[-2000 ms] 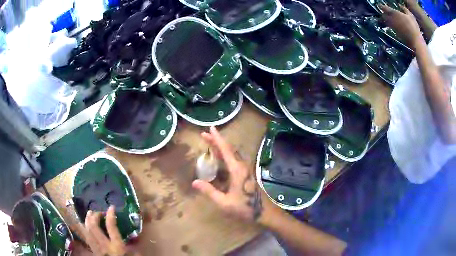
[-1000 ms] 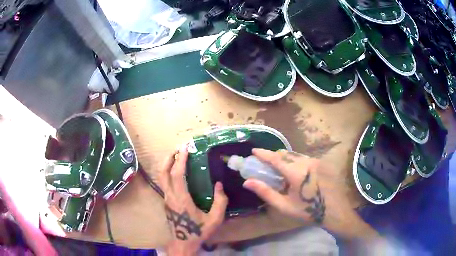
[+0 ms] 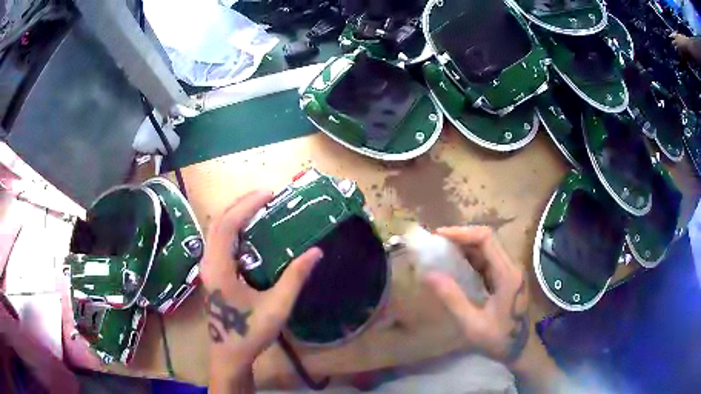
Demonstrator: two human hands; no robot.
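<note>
A green car-shaped body shell point(image 3: 303, 219) lies in front of me, its car end with silver trim toward the upper left and its dark opening toward me. My left hand point(image 3: 250, 269) grips its left side, fingers at the far edge and thumb over the shell. My right hand point(image 3: 480, 285) holds a translucent white glue bottle point(image 3: 450, 265) just right of the shell. The bottle's tip points up and left, near the shell's right edge, and is blurred. Whether it touches cannot be told.
Several shells point(image 3: 111, 238) stand grouped at left. A larger overlapping pile of shells point(image 3: 488, 54) lies at the back and right. Black parts point(image 3: 311, 35) and white plastic wrap point(image 3: 207, 42) lie behind. A grey panel point(image 3: 77, 100) is at upper left; a black cord crosses the bench.
The shell has been turned so its car end points up and left. My left hand has moved up and left with it. The right hand and bottle have moved right, off the opening.
</note>
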